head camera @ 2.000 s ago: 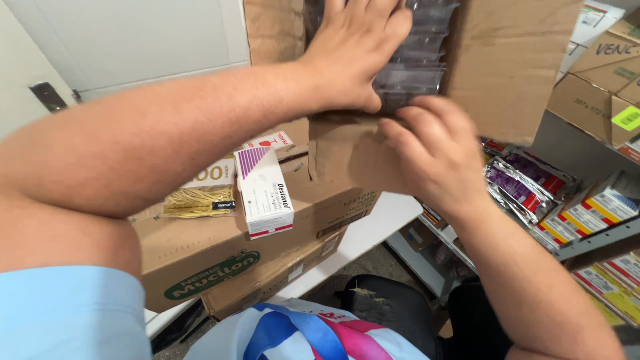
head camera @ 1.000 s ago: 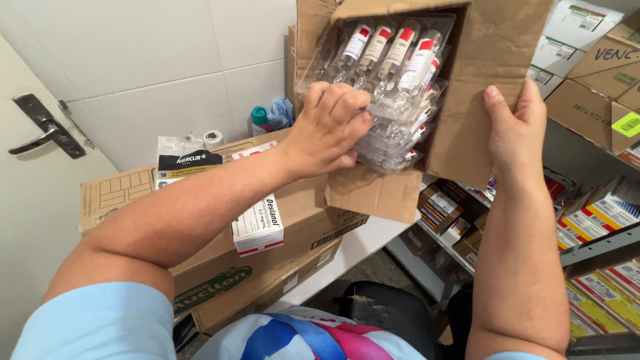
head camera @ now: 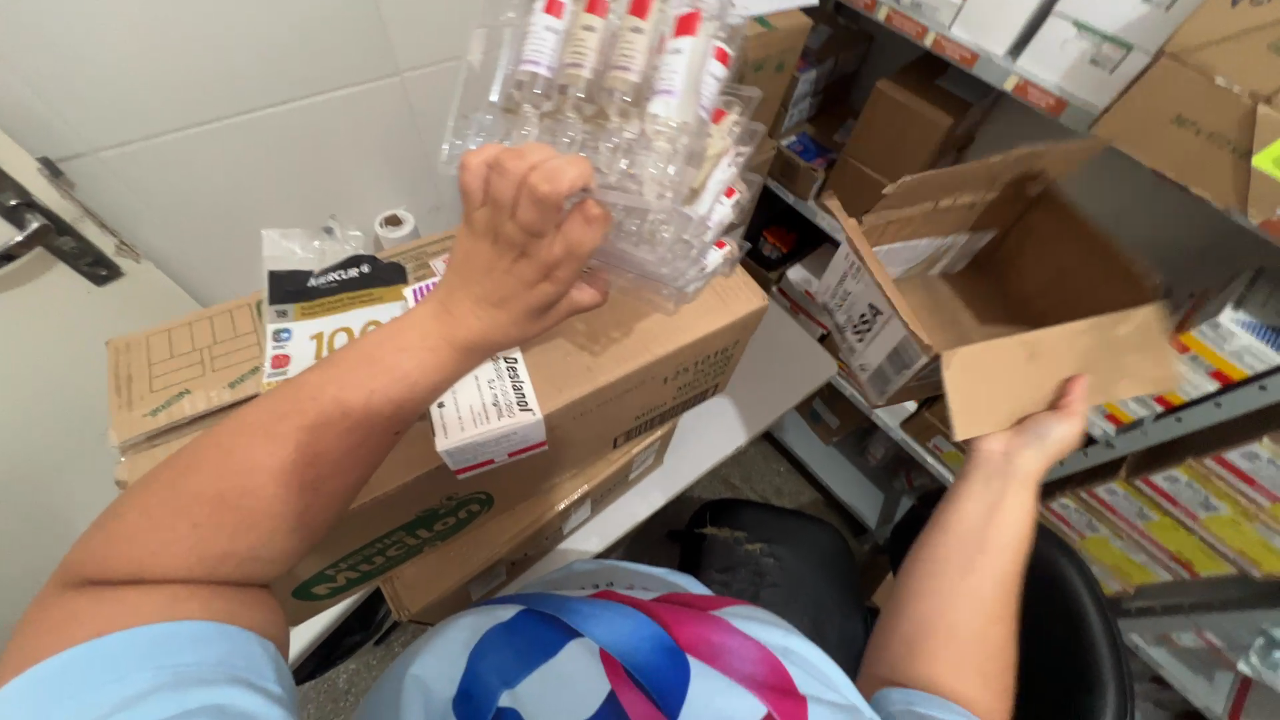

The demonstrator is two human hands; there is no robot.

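Clear plastic trays of glass ampoules or vials with red-topped labels are stacked at the top centre, and my left hand grips their near edge. They are above a large brown carton. Out to the right, my right hand holds an open cardboard box by a lower flap; the part of its inside that shows holds nothing. A white Deslanol medicine box lies on the carton below my left forearm, next to a bag of rubber bands that my forearm partly covers.
Cartons rest on a white table. Metal shelves with medicine boxes and cartons stand at the right. A black chair is below the table's edge. A white roll stands by the tiled wall; a door handle is at the left.
The ampoule trays, inside the cardboard box one second ago, are out of it in my left hand. My right hand has moved the box to the right and lower.
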